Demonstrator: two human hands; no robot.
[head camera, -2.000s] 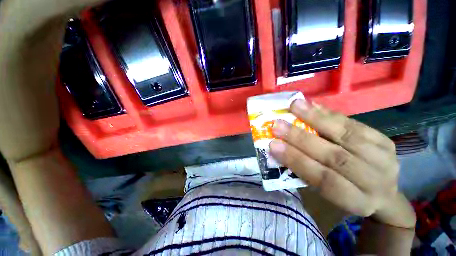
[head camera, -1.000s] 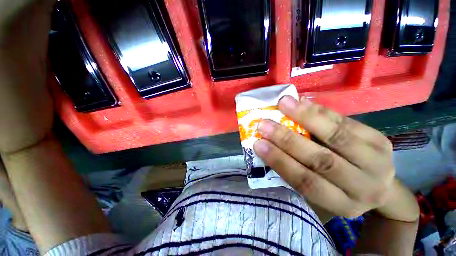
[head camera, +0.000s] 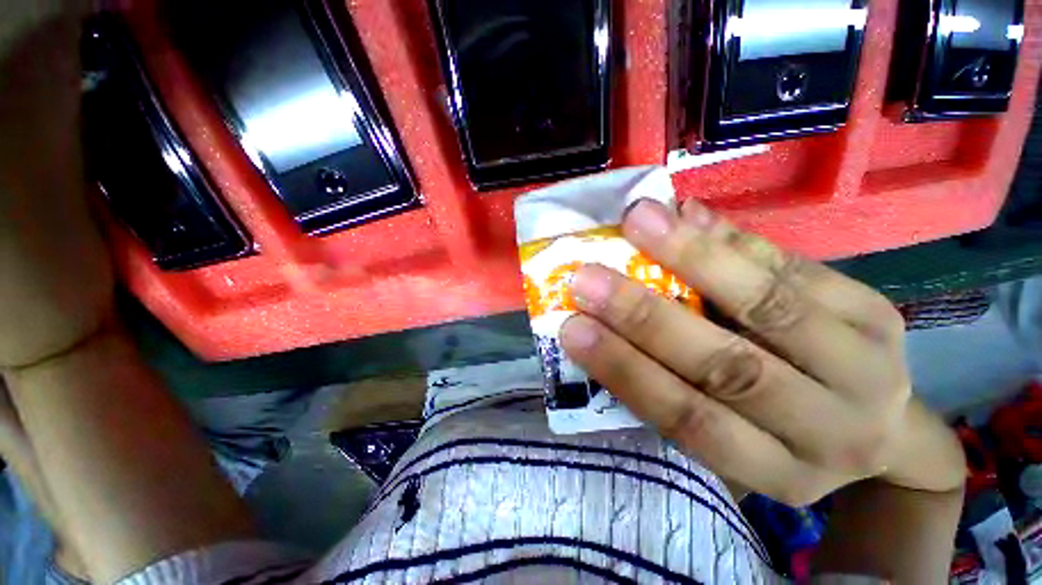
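Observation:
My right hand (head camera: 743, 354) holds a white card with orange-yellow print, the squeegee card (head camera: 548, 269), flat under its fingers, over the near edge of the red foam tray (head camera: 377, 303). Several glossy black phones lie in the tray pockets, including one at the centre (head camera: 526, 91) and one right of it (head camera: 783, 69); their far ends are cut off by the frame. My left forearm (head camera: 103, 434) rises along the left side. My left hand is cut off at the top left edge, so its fingers are hidden.
A dark green bench edge (head camera: 469, 345) runs below the tray. A white strip (head camera: 720, 155) lies beside the phone right of centre. My striped top (head camera: 514, 503) is at the bottom. Red objects (head camera: 1011, 429) show at the lower right.
The card and my right hand have moved a little left against the tray. The view has shifted slightly, and the right-hand phones sit further right in it.

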